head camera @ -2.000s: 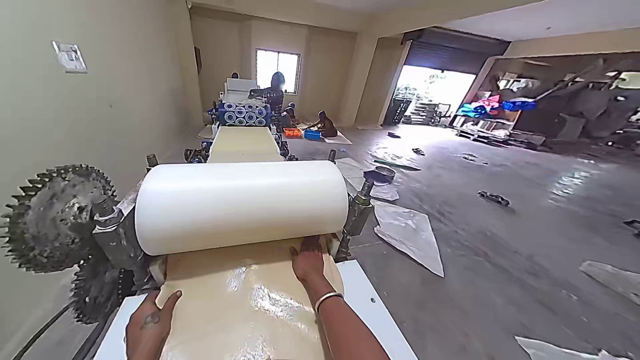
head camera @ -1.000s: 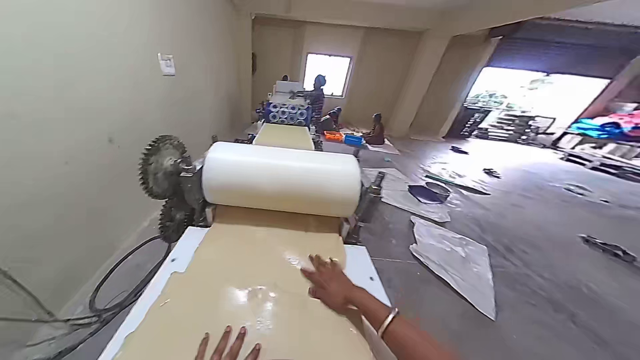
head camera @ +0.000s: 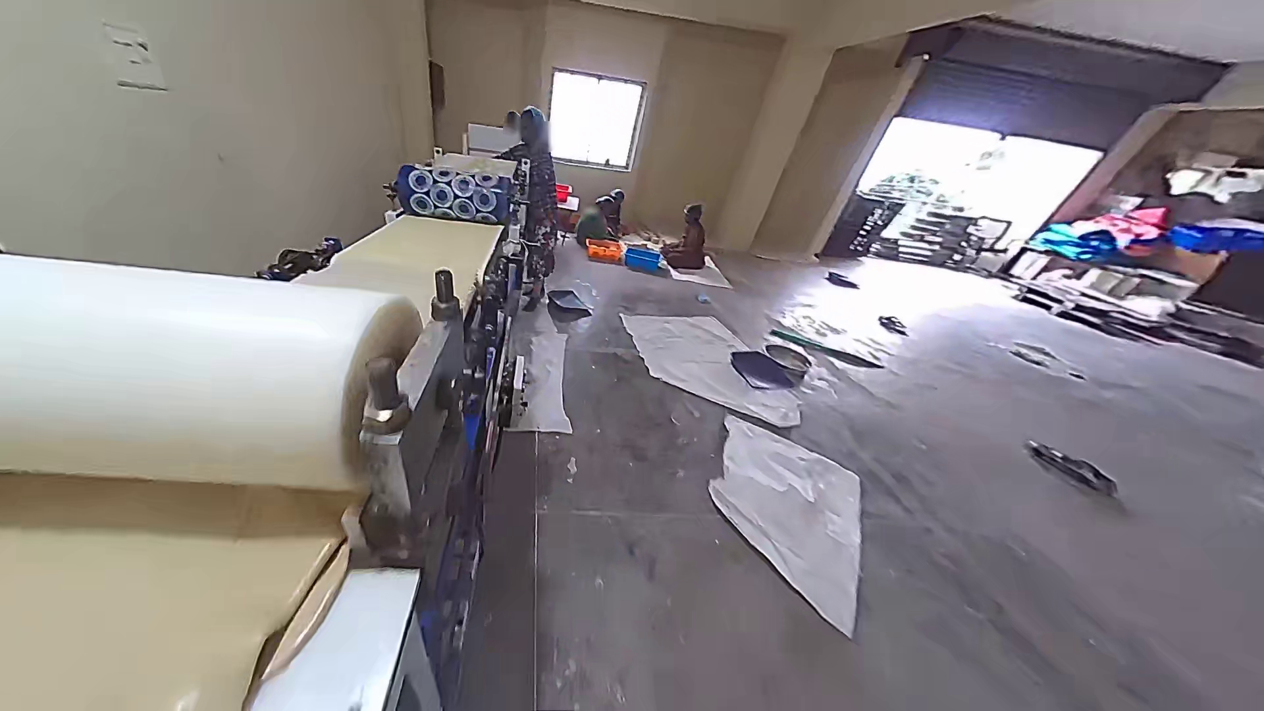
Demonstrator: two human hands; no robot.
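Neither of my hands is in the head view now. A large white roller lies across the machine at the left. Below it, a shiny tan dough-like sheet runs over the white bed, its right edge folded or raised near the roller's end. A metal bracket with an upright bolt stands at that end. Beyond the roller, a pale sheet stretches along the machine toward a set of blue-and-white rollers.
A person stands by the far rollers. Several people sit near an orange crate and a blue crate. White sheets and a dark pan lie on the floor to the right, with a dark object further right.
Both hands, seen over the tan sheet a second ago, have left the view. The view has swung to the right, so the roller now sits at the left edge.
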